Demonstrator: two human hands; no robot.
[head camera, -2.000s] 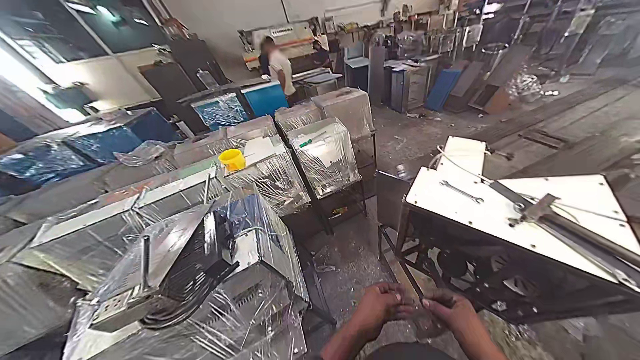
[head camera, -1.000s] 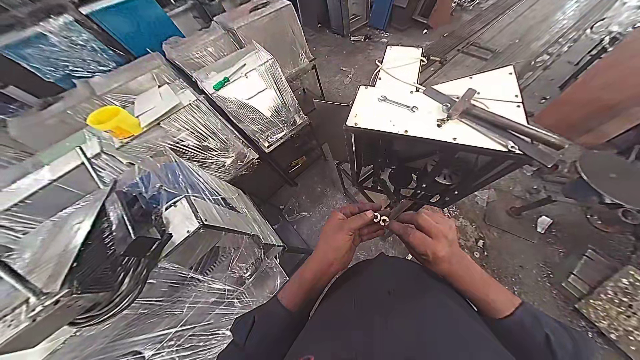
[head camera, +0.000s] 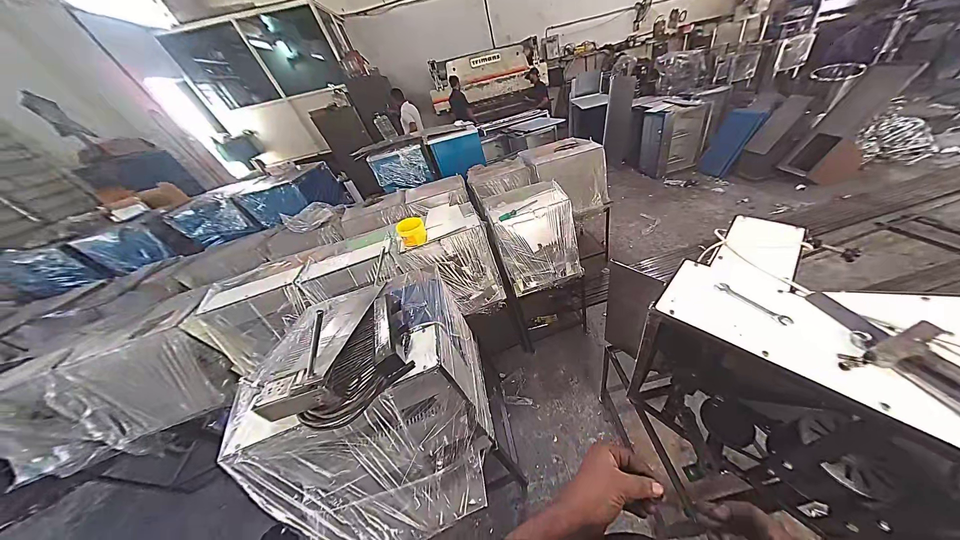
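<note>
Low in the head view, my left hand (head camera: 611, 487) has its fingers curled with the thumb against them; whether something sits between them cannot be told. My right hand (head camera: 739, 519) is at the bottom edge, blurred and partly cut off, close to the left one. Both are beside the dark metal frame of a white-topped machine (head camera: 712, 311). On that top lie a combination wrench (head camera: 752, 304) and a hammer-like metal tool (head camera: 907, 345) with a long bar, along with a pale cable.
Plastic-wrapped metal cabinets (head camera: 360, 450) fill the left, one bearing coiled cables and a power strip. A yellow cup (head camera: 411, 232) and a green-handled tool (head camera: 510, 214) rest on others. Several people stand near a press brake (head camera: 484, 75) at the back. Blue panels (head camera: 735, 139) lean at right.
The view has swung up and left since a second ago. My hands held small metal rings or nuts then; now they are lower in view and their contents are unclear.
</note>
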